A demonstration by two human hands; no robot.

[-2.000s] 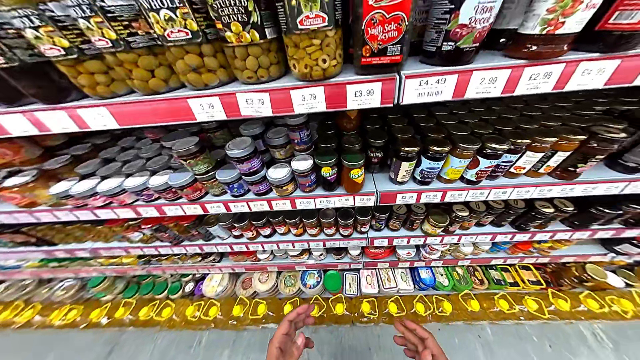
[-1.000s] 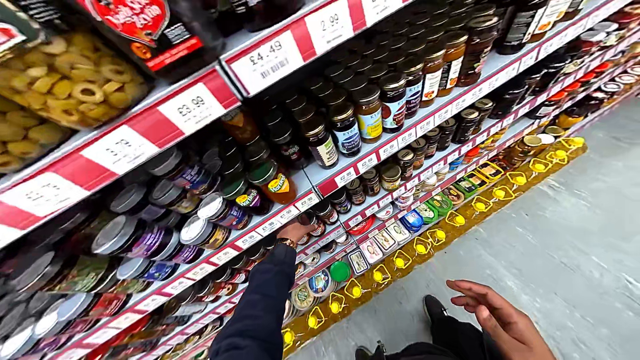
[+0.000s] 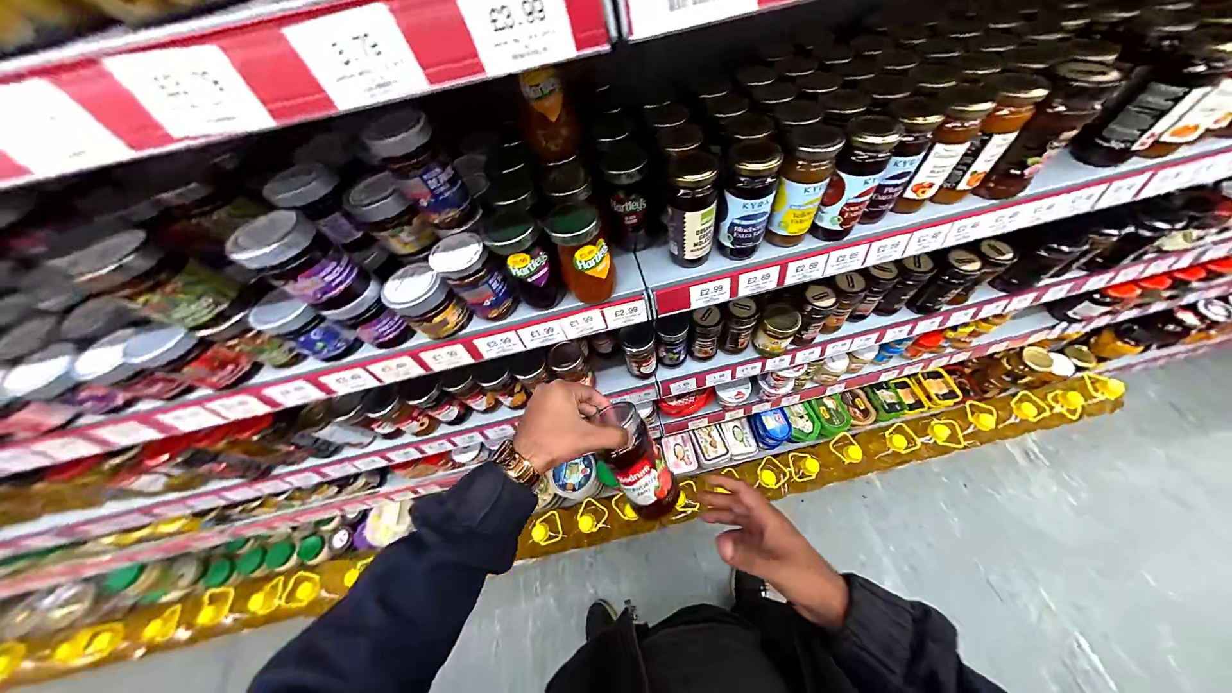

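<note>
My left hand (image 3: 568, 426), with a metal watch at its wrist, grips a glass jam jar (image 3: 643, 476) near its dark lid. The jar holds dark red contents, bears a red and white label and tilts a little in front of the lower shelves. Just right of the jar, my right hand (image 3: 765, 539) is held with its fingers apart and nothing in it. Behind my left hand, small dark-lidded jars (image 3: 500, 380) stand in a row on a shelf.
Above, a shelf edge with price tags (image 3: 539, 337) runs below jars with silver and dark lids (image 3: 577, 252). More jam jars (image 3: 751, 197) stand to the right. Large yellow-capped oil bottles (image 3: 900, 438) line the bottom by the grey floor (image 3: 1059, 558). My shoes are below.
My left hand, at the shelf one second ago, has come out from it with a jar in its grip. My right hand is now close beside the jar. The view has turned.
</note>
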